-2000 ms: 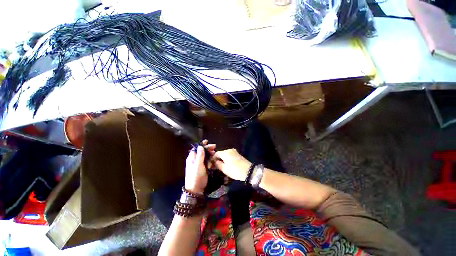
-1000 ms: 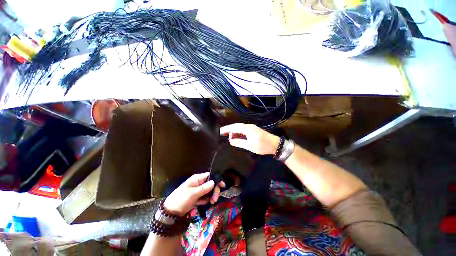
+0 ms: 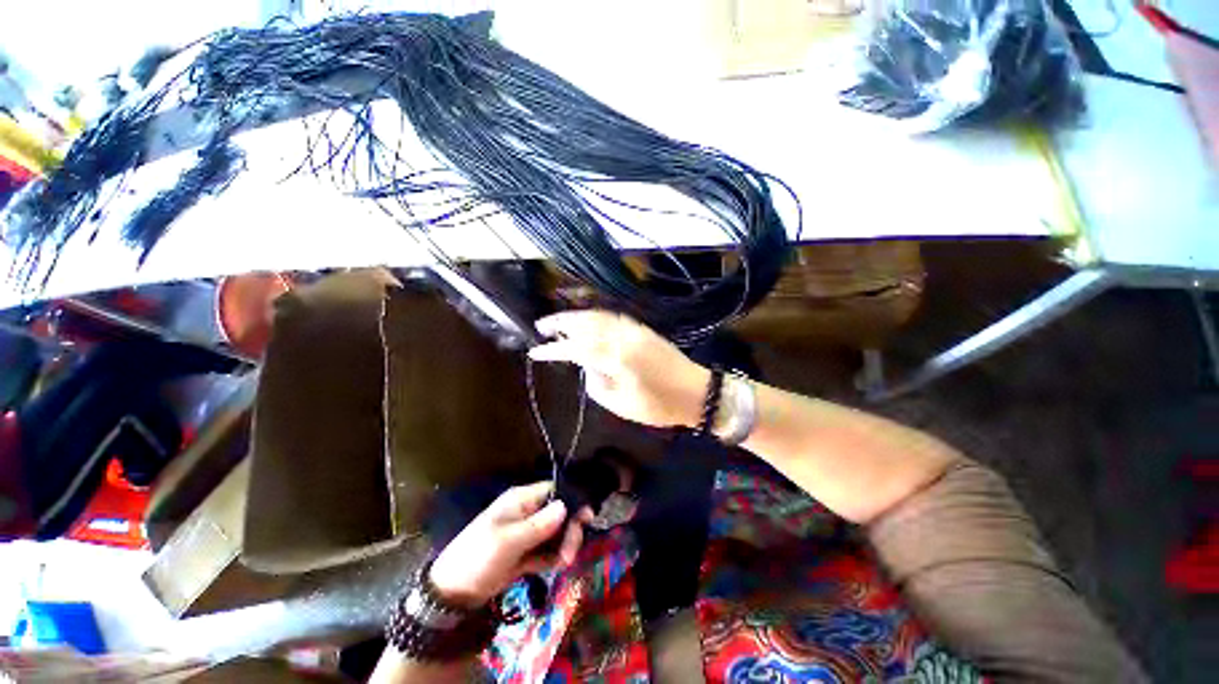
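Note:
A thin black cord forms a narrow loop between my two hands, above my lap. My left hand, lower, pinches the cord at the bottom of the loop between thumb and fingers. My right hand, higher and to the right, holds the top of the loop at its fingertips. Any small part between the fingertips is too small to tell. The large bundle of black cords lies on the white table, its looped end hanging over the front edge and its loose ends at the left.
An open cardboard carton stands at the left, below the table. A clear plastic bag of black pieces lies right of the bundle. A pink flat object is at the far right. A metal table leg slants down at the right.
Two seconds ago my hands were close together; they then moved apart. Since the last earlier frame, my right hand has shifted slightly left, and the cord loop between the hands shows clearly.

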